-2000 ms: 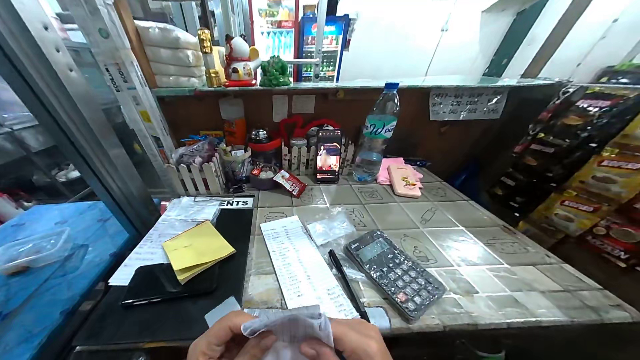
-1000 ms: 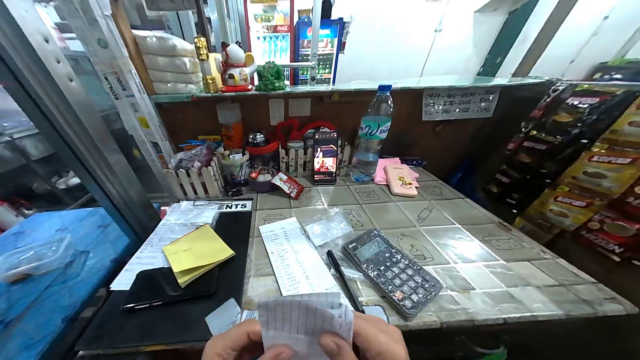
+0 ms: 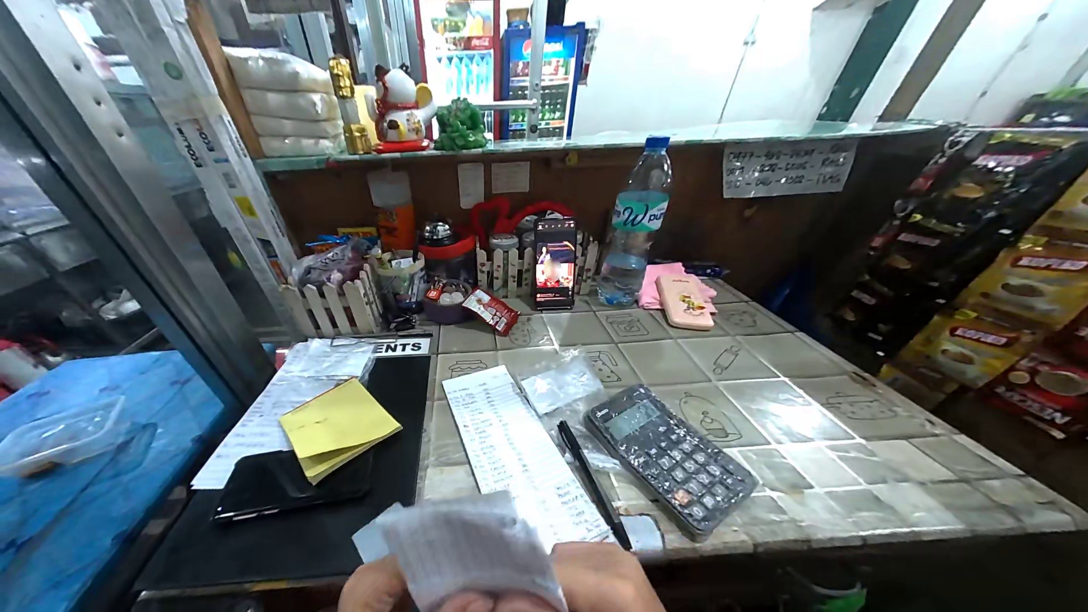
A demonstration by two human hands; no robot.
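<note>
At the bottom edge my left hand (image 3: 374, 586) and my right hand (image 3: 602, 580) both grip a small stack of thin paper slips (image 3: 472, 548), blurred by motion. Just beyond them a long handwritten list (image 3: 514, 450) lies on the tiled counter. A black pen (image 3: 593, 484) rests along its right side, and a dark calculator (image 3: 671, 459) lies right of the pen. Behind these is a clear plastic bag (image 3: 563, 387). Yellow sticky notes (image 3: 340, 425) lie partly over a dark phone or case (image 3: 289, 489) on a black clipboard (image 3: 399, 399).
At the back stand a phone (image 3: 555, 263) with a lit screen, a water bottle (image 3: 633, 229) and a small picket-fence holder (image 3: 331, 306). A pink case (image 3: 685, 302) lies on pink cloth. Coffee packets (image 3: 1003, 289) hang at the right; a glass shelf (image 3: 578, 146) runs above.
The paper slips in my hands have shifted and now fan out farther to the left. The picture on the propped phone has changed. The things on the counter have stayed in place.
</note>
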